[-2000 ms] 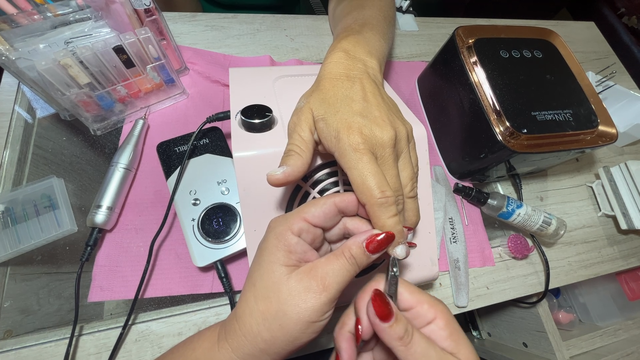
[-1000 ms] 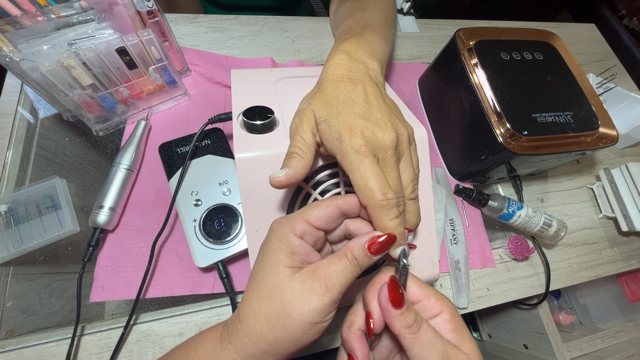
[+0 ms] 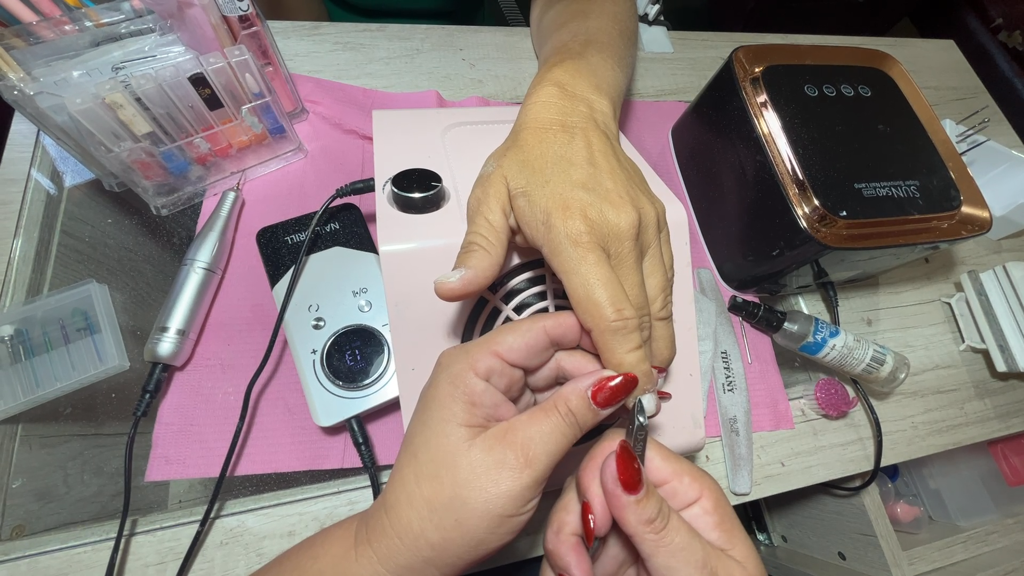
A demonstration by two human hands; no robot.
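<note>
Another person's hand (image 3: 572, 208) lies palm down over a pink nail dust collector (image 3: 436, 320) with a round fan grille. With red-nailed fingers, my left hand (image 3: 520, 400) grips one of that hand's fingers near its tip. Metal cuticle nippers (image 3: 638, 428) are in my right hand (image 3: 652, 512), their jaws against the edge of the same finger's whitish nail. Most of the nippers' handles are hidden by my fingers. White dust shows on the other person's thumbnail.
At left are a silver nail drill handpiece (image 3: 196, 280), its control unit (image 3: 328, 320), a case of drill bits (image 3: 60, 348) and a clear plastic organizer (image 3: 176, 112). At right stand a black nail lamp (image 3: 848, 144), a spray bottle (image 3: 824, 340), nail files (image 3: 732, 392) and a pink brush (image 3: 832, 398).
The nippers and my right hand have shifted slightly at the nail. My left hand and the other person's hand stay nearly where they were.
</note>
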